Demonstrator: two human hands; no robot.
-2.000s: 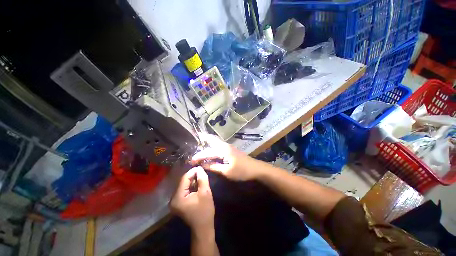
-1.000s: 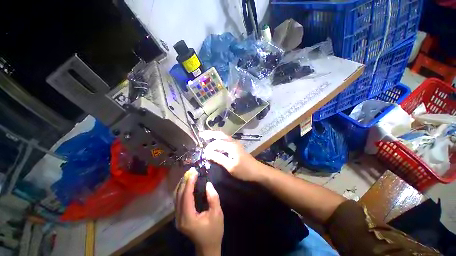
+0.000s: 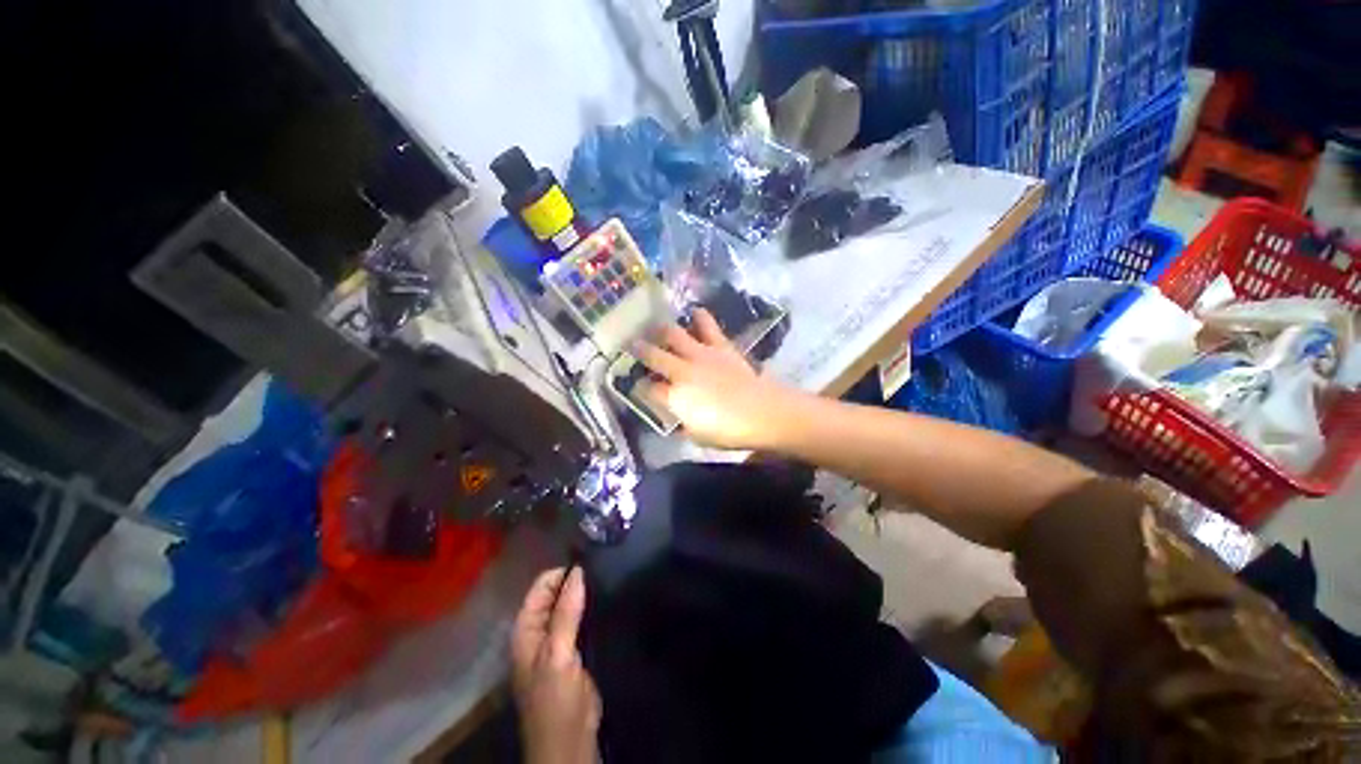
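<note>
A black garment (image 3: 731, 597) lies over my lap and reaches up to the needle area (image 3: 606, 496) of the button-sewing machine (image 3: 463, 433). My left hand (image 3: 555, 657) pinches the garment's left edge just below the machine head. My right hand (image 3: 709, 391) is over the button tray (image 3: 766, 332), fingers bent down at its near compartment. Whether a button is between its fingertips cannot be told. The needle area is bright and glaring, so small parts there are unclear.
A control panel (image 3: 600, 276) and a black bottle with yellow label (image 3: 534, 199) stand behind the tray. Clear bags with dark contents (image 3: 843, 217) lie on the table. A red-orange bag (image 3: 388, 597) is left of the machine. Blue crates (image 3: 993, 90) and a red basket (image 3: 1194, 448) are at right.
My right hand has left the needle area and moved up to the tray. My left hand has moved slightly left and down. The garment now lies spread below the machine head, and the view has shifted.
</note>
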